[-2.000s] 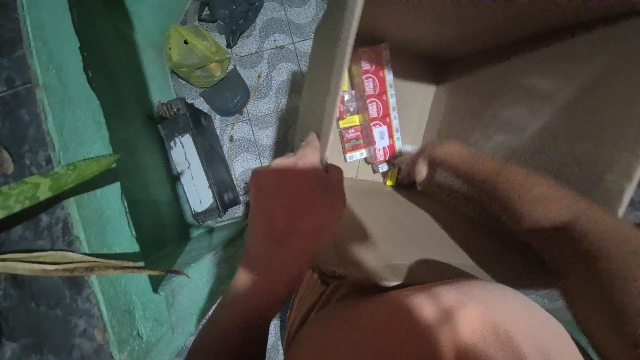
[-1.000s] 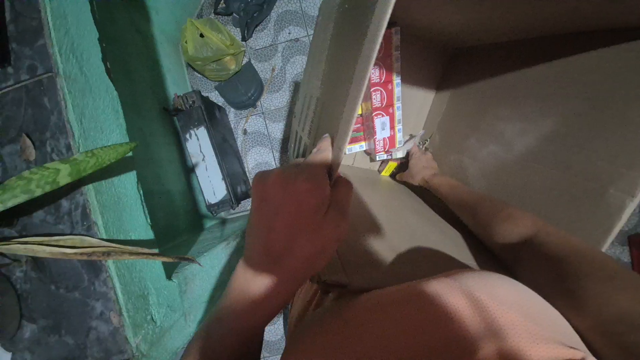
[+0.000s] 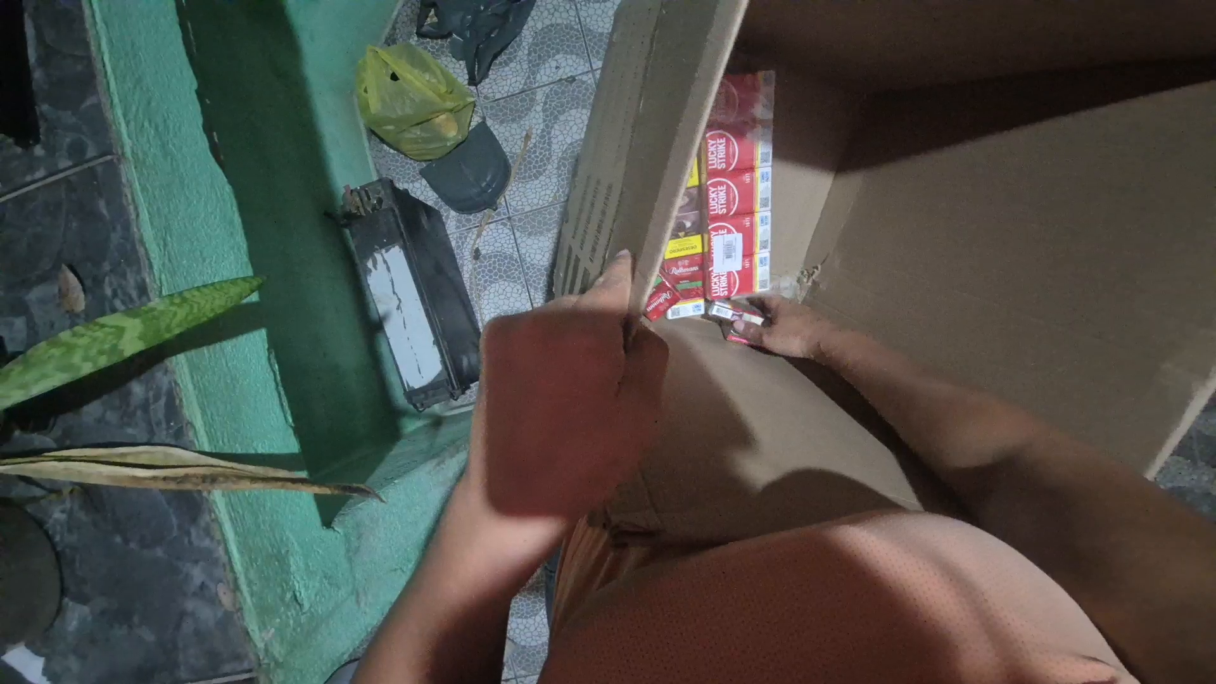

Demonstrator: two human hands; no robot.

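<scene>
A large cardboard box (image 3: 988, 247) stands open before me. My left hand (image 3: 579, 399) grips the edge of its left wall. Down inside, my right hand (image 3: 788, 328) has its fingers on a small cigarette pack (image 3: 736, 313) near the bottom corner. Just above that hand lies a row of red Lucky Strike packs (image 3: 736, 180) in clear wrap with a white label. Red and yellow Rothmans packs (image 3: 686, 271) lie beside the row, partly hidden by the box wall.
Left of the box, a black case with a white panel (image 3: 404, 313), a dark cap (image 3: 470, 171), a yellow plastic bag (image 3: 413, 100) and a black bag (image 3: 480, 28) lie on patterned tiles. A green ledge (image 3: 218, 351) runs farther left, with long plant leaves (image 3: 133, 332) over it.
My right hand stays low in the box; a pack with a yellow part showed at its fingers earlier, and a white-and-dark side shows now. My left hand keeps its grip on the wall.
</scene>
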